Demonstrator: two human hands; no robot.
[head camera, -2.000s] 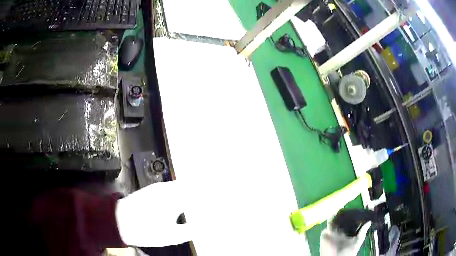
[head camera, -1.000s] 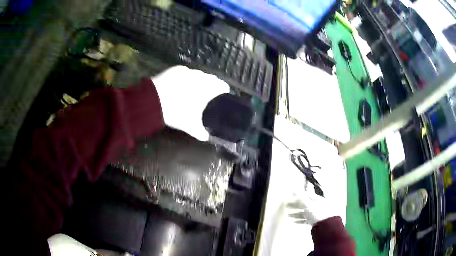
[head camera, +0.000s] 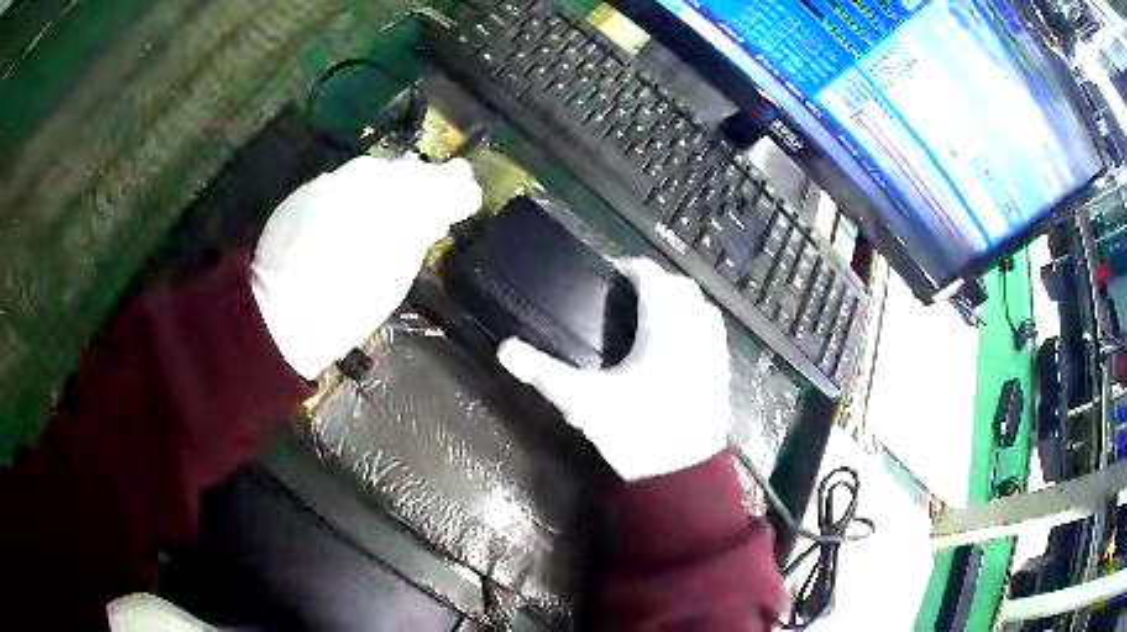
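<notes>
A black power adapter (head camera: 534, 274) lies over the upper slot of the film-covered test fixture (head camera: 433, 426). My right hand (head camera: 649, 370), in a white glove, grips its right end, thumb below and fingers above. My left hand (head camera: 358, 266), also in a white glove, is at the slot's left end beside yellowish contact blocks (head camera: 501, 175). Its fingers are bent together, and whether they hold anything is hidden. A looped black cord (head camera: 835, 543) lies on the white board (head camera: 871, 593) to the right of my right sleeve.
A black keyboard (head camera: 667, 161) lies above the fixture, with a lit monitor (head camera: 915, 111) beyond it. The green conveyor (head camera: 989, 432) at the right carries black adapters (head camera: 1010, 411). Pale bars cross the conveyor. A white object (head camera: 155, 614) is cut off at the bottom left.
The view has turned toward the keyboard and monitor. My right hand has moved from the white board onto the adapter. My left hand is now at the contact blocks, away from the adapter's right end.
</notes>
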